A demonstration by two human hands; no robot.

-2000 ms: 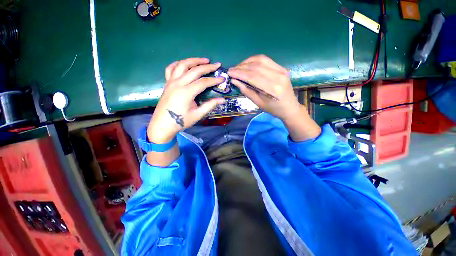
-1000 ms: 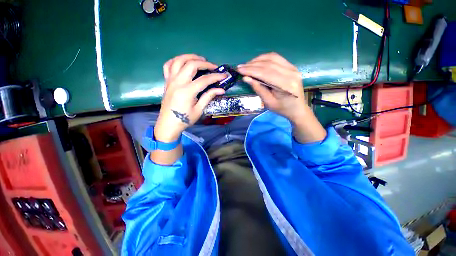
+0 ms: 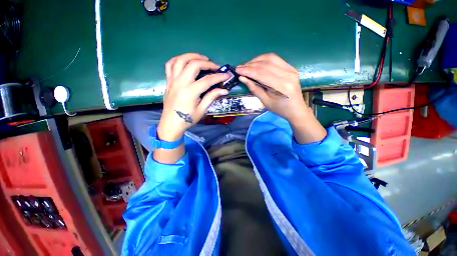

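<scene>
A small black device housing point(image 3: 229, 80) with a shiny inside is held in my left hand point(image 3: 188, 92), above the front edge of the green mat. My left thumb and fingers grip it from the left. My right hand point(image 3: 273, 82) holds a slim dark tool point(image 3: 273, 90), whose shaft sticks out to the lower right. The tool is probably tweezers or a pick. Its tip is at the right side of the housing, hidden by my fingertips.
A pale parts strip point(image 3: 235, 105) lies at the bench edge below my hands. Red trays stand at left point(image 3: 35, 175) and right point(image 3: 392, 125). A small round part point(image 3: 154, 6) is at the back left, a yellow-handled tool point(image 3: 373, 25) at the back right, a wire spool point(image 3: 11, 100) at left.
The housing has turned in my left hand, showing more of its black side. My right hand has shifted slightly right with the tool. The whole view has shifted a little.
</scene>
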